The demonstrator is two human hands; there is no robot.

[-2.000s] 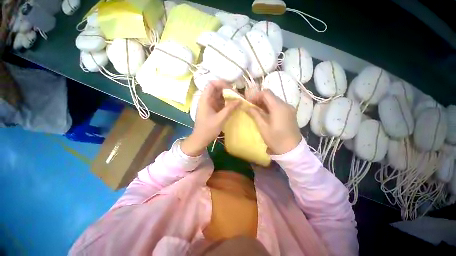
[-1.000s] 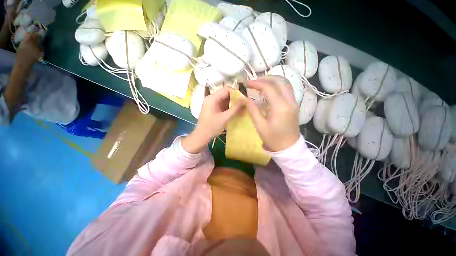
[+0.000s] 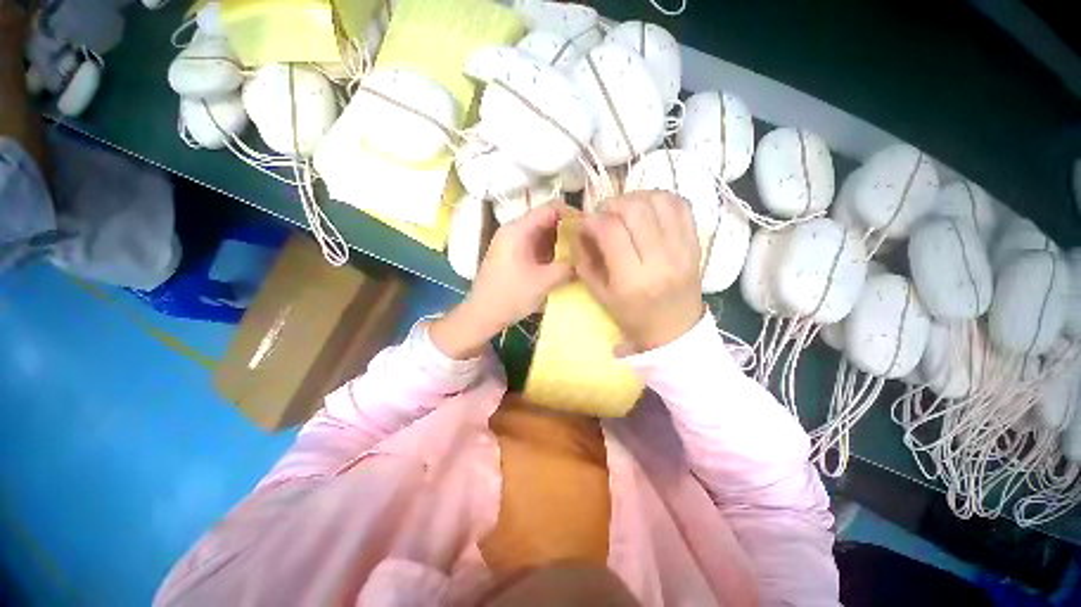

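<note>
A yellow label sheet (image 3: 583,356) hangs down below my hands, over the table's near edge. My left hand (image 3: 517,275) pinches its upper end between thumb and fingers. My right hand (image 3: 640,267) is beside it, fingers bent, fingertips close together at the sheet's top. Whether a tiny label is between the right fingertips is hidden. White oval pads (image 3: 536,109) with a thin brown line lie just beyond my hands.
More pads (image 3: 818,270) are heaped to the right, cords hanging over the table edge. Yellow sheets (image 3: 441,53) lie among pads at left. A cardboard carton (image 3: 290,338) stands below left on the blue floor. A person's sleeve (image 3: 21,202) shows at far left.
My right hand has closed in on the sheet's top, its fingers more bent. The sheet's lower end hangs slightly lower. The other person's hand at far left has moved back from the pads.
</note>
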